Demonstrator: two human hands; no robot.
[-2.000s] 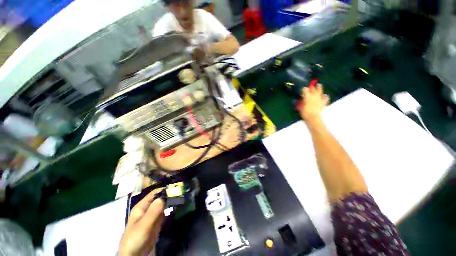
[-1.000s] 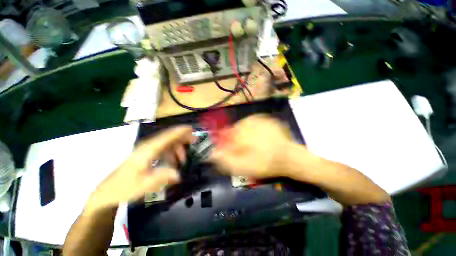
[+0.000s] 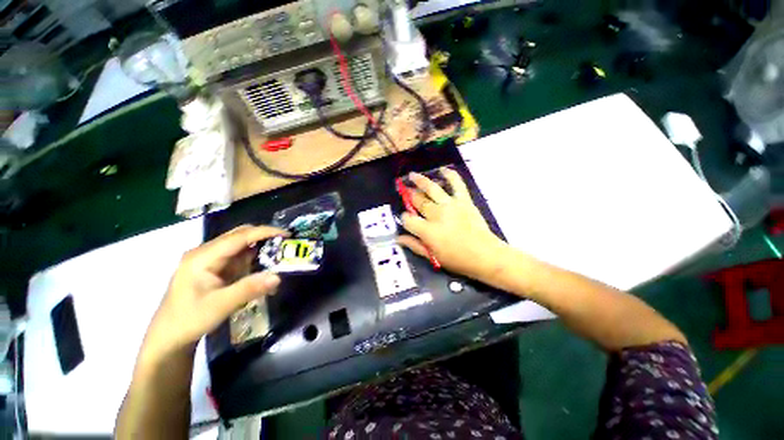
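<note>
A small circuit board with a yellow block (image 3: 297,252) is held between the thumb and fingers of my left hand (image 3: 225,279), above the left half of the black test fixture panel (image 3: 301,365). My right hand (image 3: 447,225) holds a red pen-shaped tool (image 3: 407,196) over the panel's right side; its lower end shows below my fingers. White sockets (image 3: 391,258) are fixed on the panel between my hands. A green board under clear plastic (image 3: 311,218) lies just behind the held board. My right hand partly hides another part behind it.
Stacked beige instruments (image 3: 314,82) with black and red leads stand on a wooden board (image 3: 284,168) behind the panel, near a red clip (image 3: 278,144). A phone (image 3: 67,333) lies left; a white charger (image 3: 682,129) lies right. Small units (image 3: 520,62) sit on the green belt.
From reaching over the belt, my right hand came back to the panel with the red tool. My hands met over the panel, then moved apart. The view tilted down.
</note>
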